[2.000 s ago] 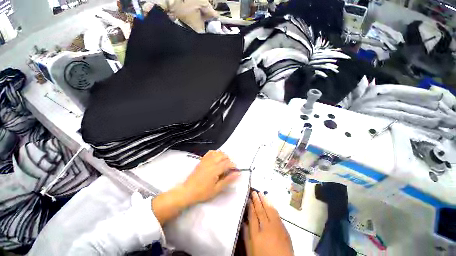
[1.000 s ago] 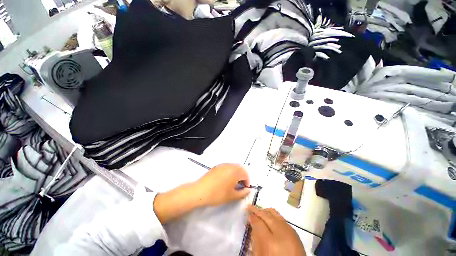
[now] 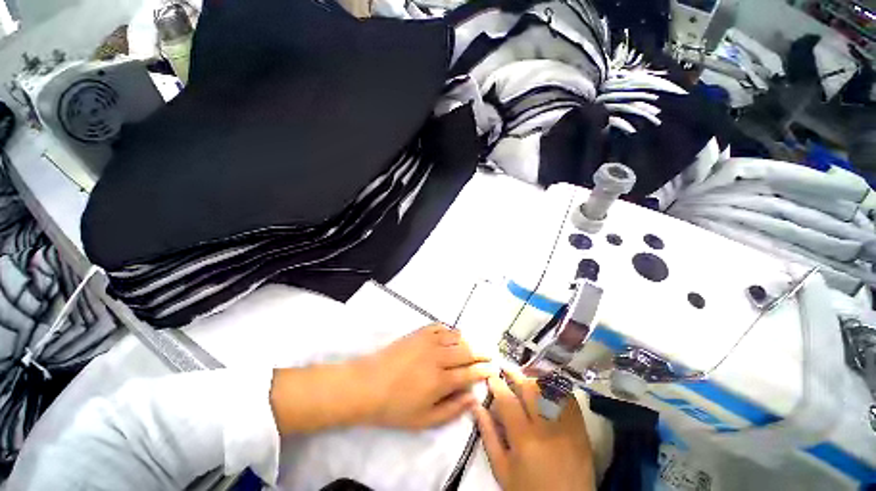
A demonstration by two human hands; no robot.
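Observation:
A white fabric panel (image 3: 384, 455) with a narrow black edge lies on the table and over my lap. My left hand (image 3: 423, 376) rests flat on it, its fingertips close to the needle area. My right hand (image 3: 538, 432) lies on the panel's dark edge, its fingers pointing at the needle area and nearly touching my left fingertips. The white sewing machine (image 3: 692, 316) with blue stripes stands at the right. The needle and presser foot are mostly hidden by my fingers and the machine's metal parts.
A tall stack of black-topped panels (image 3: 259, 134) stands left of the machine. Tied black-and-white bundles (image 3: 58, 326) hang at the lower left. More striped bundles (image 3: 538, 77) and pale folded pieces (image 3: 778, 201) lie behind the machine. A dark cloth scrap (image 3: 629, 436) lies by the machine, partly hidden.
The panel's far edge has come up past my left hand. My left hand has opened flatter, and my right hand has moved up and right, nearer the needle area. The camera view has shifted.

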